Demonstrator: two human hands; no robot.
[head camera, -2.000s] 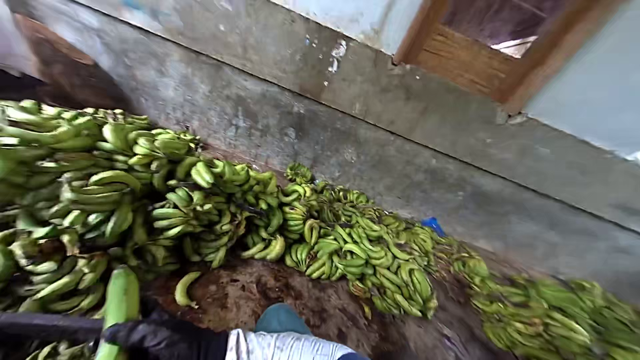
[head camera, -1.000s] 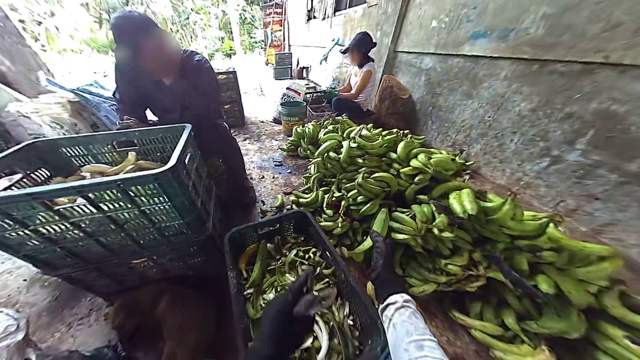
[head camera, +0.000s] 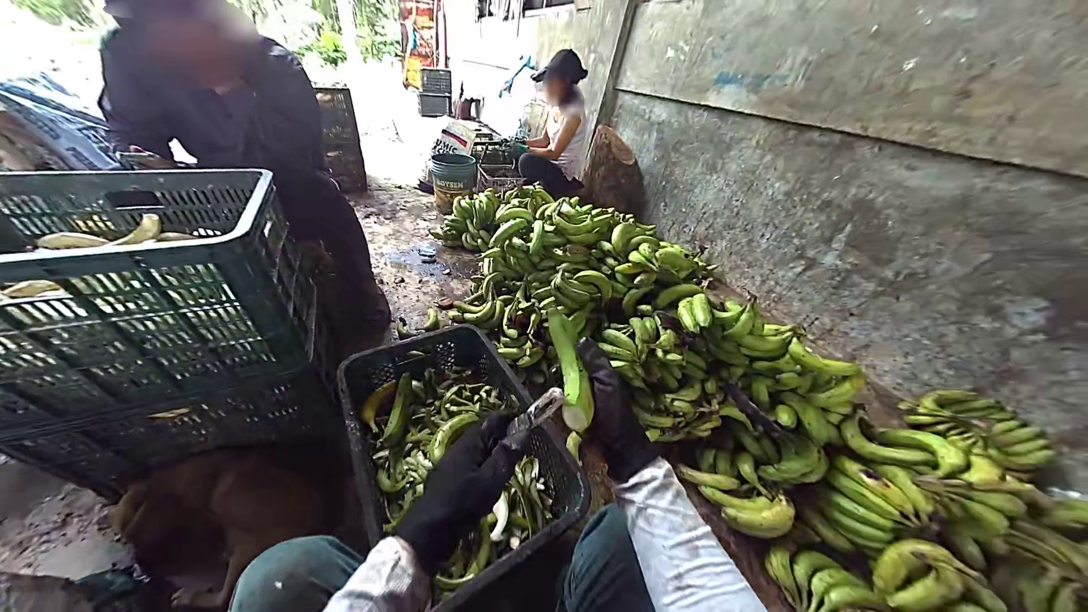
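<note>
My left hand (head camera: 466, 480), in a black glove, grips a peeler or short blade (head camera: 537, 411) that points at the lower end of a green banana (head camera: 569, 370). That banana stands nearly upright in my gloved right hand (head camera: 614, 408), its lower end pale where cut. Below both hands, a black plastic crate (head camera: 571, 501) holds green peels (head camera: 459, 425) and strips. Beside my right hand spreads a large pile of green bananas (head camera: 646, 340) in bunches. The fingers of my right hand are partly hidden behind the banana.
Stacked green crates (head camera: 153, 314) at left hold peeled bananas (head camera: 140, 234). A brown dog (head camera: 221, 510) lies beside them. One person (head camera: 221, 110) sits behind the crates, another (head camera: 561, 127) farther back near a bucket (head camera: 453, 178). A concrete wall (head camera: 833, 221) bounds the right side.
The view swung from the wall and pile to the crates between the first two frames. Since one second ago, my left hand has brought the tool up beside the banana's lower end.
</note>
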